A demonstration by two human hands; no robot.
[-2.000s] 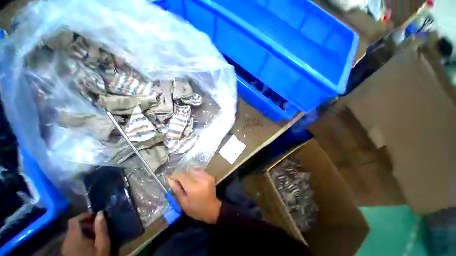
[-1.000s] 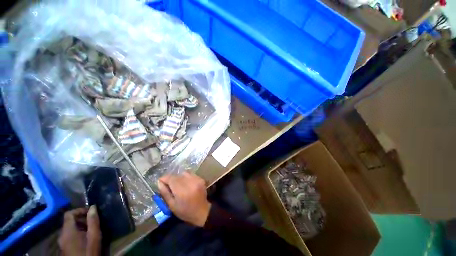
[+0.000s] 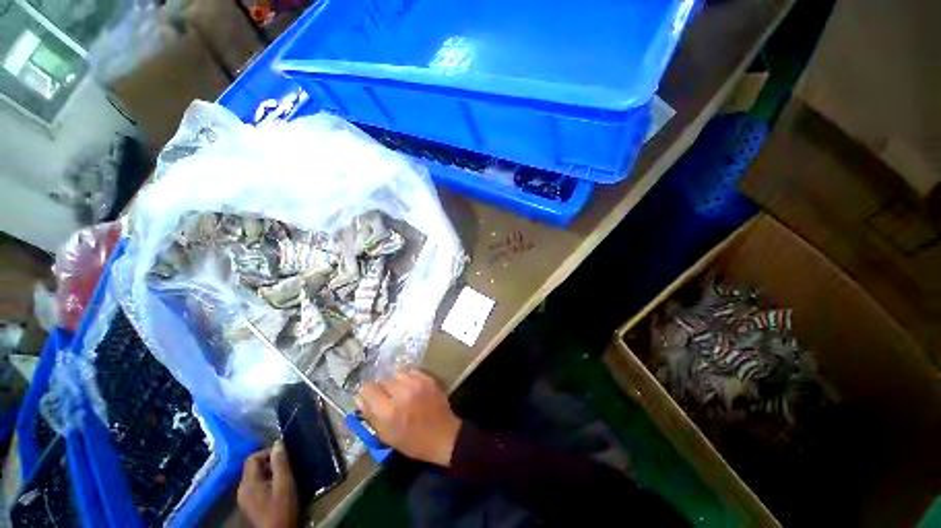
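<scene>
Striped beige-grey fabric pieces (image 3: 310,284) lie piled on a crinkled clear plastic bag (image 3: 423,196). A thin silvery rod (image 3: 294,363) points from the table edge into the pile, with a blue holder (image 3: 365,437) at its near end. My right hand (image 3: 411,415) rests beside the rod's near end, fingers curled; whether it grips anything is hidden. My left hand (image 3: 270,489) is at the left edge of a flat black smartphone (image 3: 307,441), fingers touching or holding it; the grip is not clear.
A large blue crate (image 3: 464,113) sits over another at the back. Blue crates with dark parts (image 3: 144,413) stand at left. A white label (image 3: 468,316) lies on the table. An open carton (image 3: 676,418) at right holds striped pieces. A pink-red bag (image 3: 85,270) is far left.
The view has swung and widened, showing more of the left crates and the far wall. Both hands keep about the same places beside the rod and the phone.
</scene>
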